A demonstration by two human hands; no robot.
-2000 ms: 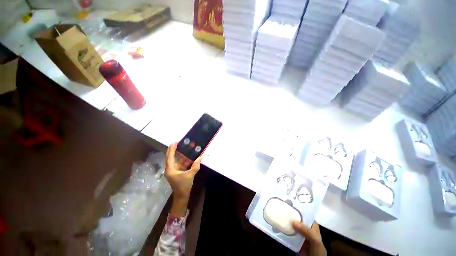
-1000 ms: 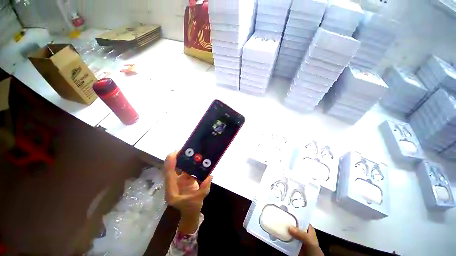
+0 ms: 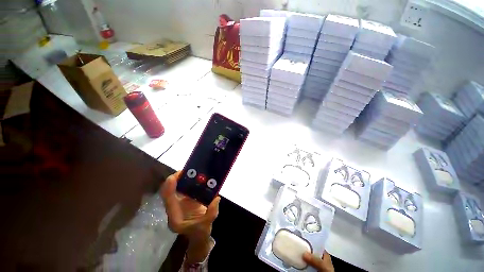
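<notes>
My left hand [image 3: 190, 212] holds a smartphone [image 3: 214, 158] upright by its lower end, above the bench edge. Its dark screen shows a small picture, a red round button and two white ones. My right hand [image 3: 318, 261], cut off by the lower edge of the picture, holds a grey-white packed tray [image 3: 273, 229] at its lower right corner. The thumb lies on the cream oval case [image 3: 291, 248] in the tray. Two small ear-hook loops [image 3: 301, 217] sit in recesses above the oval.
More packed trays [image 3: 345, 187] lie on the bench beside the held one. Tall tray stacks [image 3: 331, 58] stand at the back. A red flask [image 3: 144, 115], an open brown carton [image 3: 98, 85], flat cardboard [image 3: 159, 51] and a red-gold bag [image 3: 227, 49] are further left. Clear plastic [image 3: 139, 234] lies below the bench.
The phone has come nearer and shows larger than at first, and a small picture now shows on its screen. The view has shifted. My right hand still holds the tray.
</notes>
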